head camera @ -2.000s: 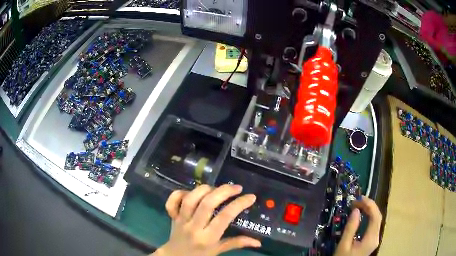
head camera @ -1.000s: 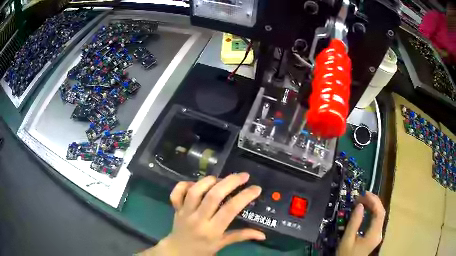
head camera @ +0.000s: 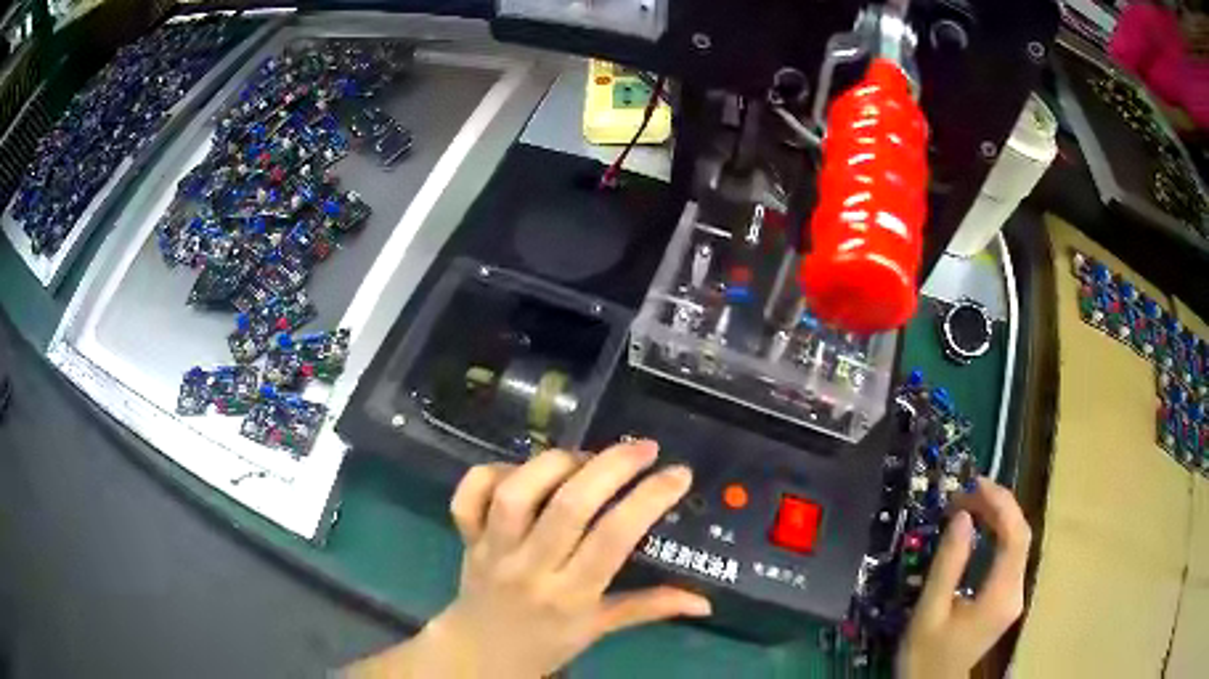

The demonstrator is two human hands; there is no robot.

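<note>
The black test fixture (head camera: pixel 636 438) stands in front of me. Its red ribbed clamp handle (head camera: pixel 866 199) points towards the camera, above the clear pressure plate (head camera: pixel 758 378); board parts show through the plate. My left hand (head camera: pixel 564 544) rests on the front panel with fingers apart, holding nothing visible, left of the red-orange button (head camera: pixel 736 496) and the red power switch (head camera: pixel 797 524). My right hand (head camera: pixel 965 584) is at the fixture's right side, fingers curved beside a heap of circuit boards (head camera: pixel 915 517). Whether it grips a board cannot be told.
A framed tray (head camera: pixel 438 199) with heaped boards lies left, with another heap (head camera: pixel 113 126) beyond. A yellow meter (head camera: pixel 623 106) is behind the fixture. A white cylinder (head camera: pixel 1004 179) and a round dark object (head camera: pixel 965 329) are right. A cardboard sheet (head camera: pixel 1094 491) holds boards. A person's pink sleeve (head camera: pixel 1151 53) shows top right.
The view has shifted slightly, moving the fixture in the picture. My left hand stays on the front panel and my right hand stays by the boards. The clamp handle still points towards the camera.
</note>
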